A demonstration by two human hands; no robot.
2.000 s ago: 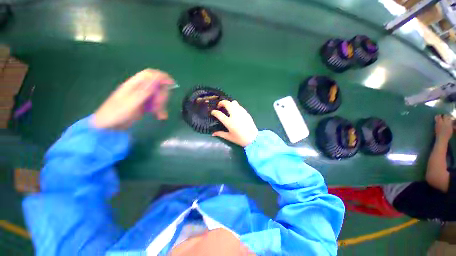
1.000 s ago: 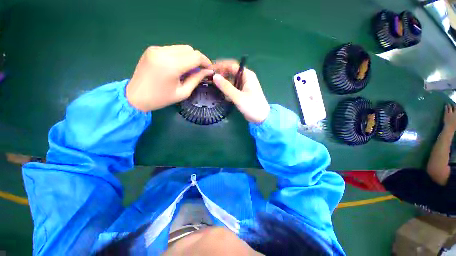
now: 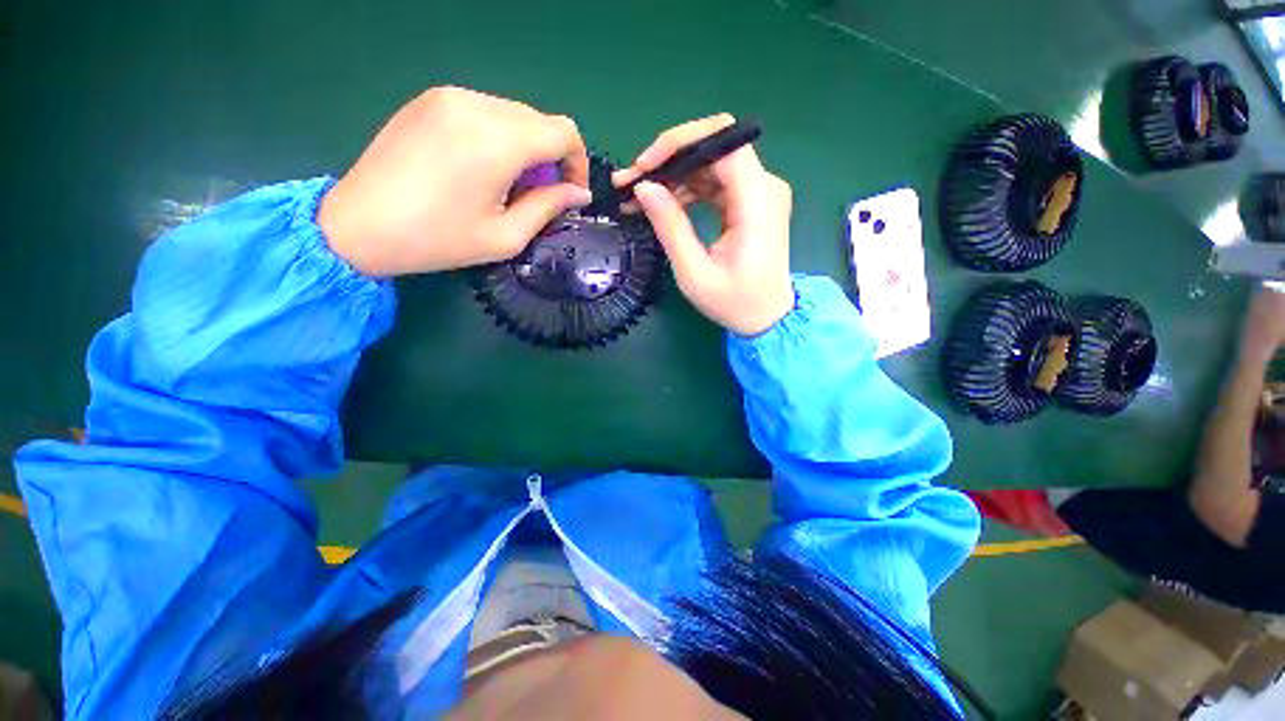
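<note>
A black finned housing (image 3: 571, 289) lies on the green bench in front of me, its smoother dark centre facing up. My left hand (image 3: 458, 183) is over its upper left side, with fingers and thumb closed on a purple cell (image 3: 538, 176); only part of the cell shows. My right hand (image 3: 726, 233) holds a slim black pen-like tool (image 3: 712, 151) at a slant. The tool's tip is near my left fingertips, at the housing's upper edge. Any fine piece between the fingertips is too small to tell.
A white phone (image 3: 889, 275) lies right of my right hand. Beyond it are several black finned housings (image 3: 1008, 197), some with orange-brown pieces inside. Another person's arm (image 3: 1233, 423) is at the far right. Cardboard boxes (image 3: 1141, 662) sit on the floor at the lower right.
Both hands came together over the housing; the left was off to its left. The black tool, upright in my right hand a second ago, now slants with its tip towards my left fingers. The view has shifted.
</note>
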